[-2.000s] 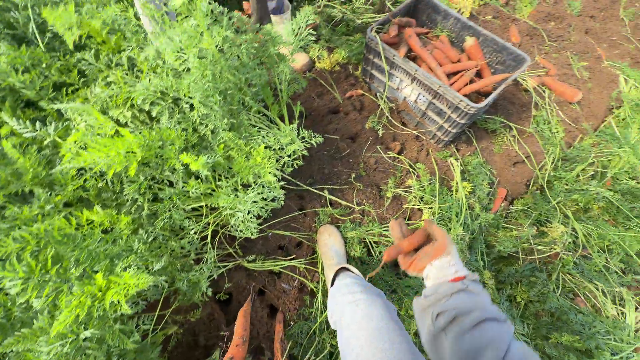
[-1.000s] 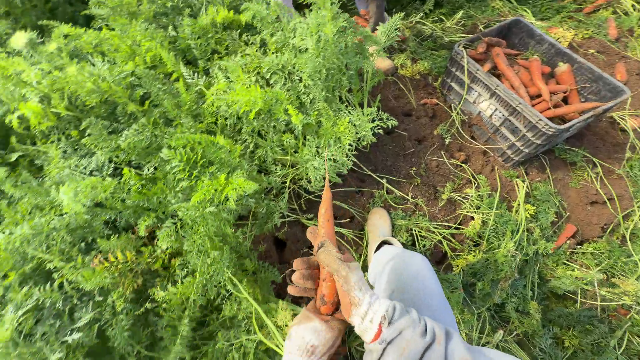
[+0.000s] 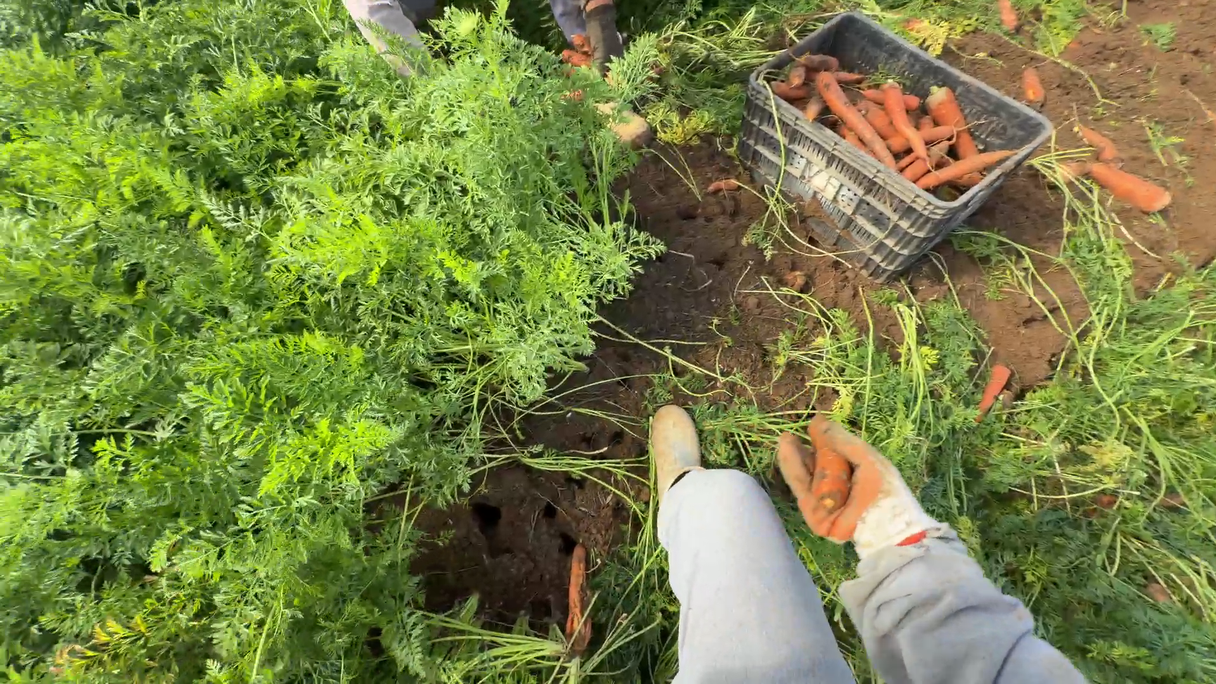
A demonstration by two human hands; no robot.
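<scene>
My right hand [image 3: 845, 489], in a soiled white and orange work glove, is at the lower right beside my knee. A carrot [image 3: 831, 478] lies in its palm between the thumb and curled fingers. My left hand is out of view. Another carrot [image 3: 578, 598] lies on the soil at the bottom centre, left of my leg, near cut or pulled stalks. A grey plastic crate [image 3: 855, 195] holding several carrots [image 3: 893, 109] stands on the soil at the upper right.
Dense carrot tops [image 3: 313, 313] fill the left side. My boot [image 3: 674, 442] rests on soil with holes in it. Loose carrots [image 3: 1130, 187] lie right of the crate, and pulled greens [image 3: 1121, 475] cover the lower right. A co-worker's gloved hand [image 3: 604, 33] is at the top.
My two hands were together around a long carrot one second ago. Now my right hand is farther right with a carrot in it, and my left hand has gone out of view.
</scene>
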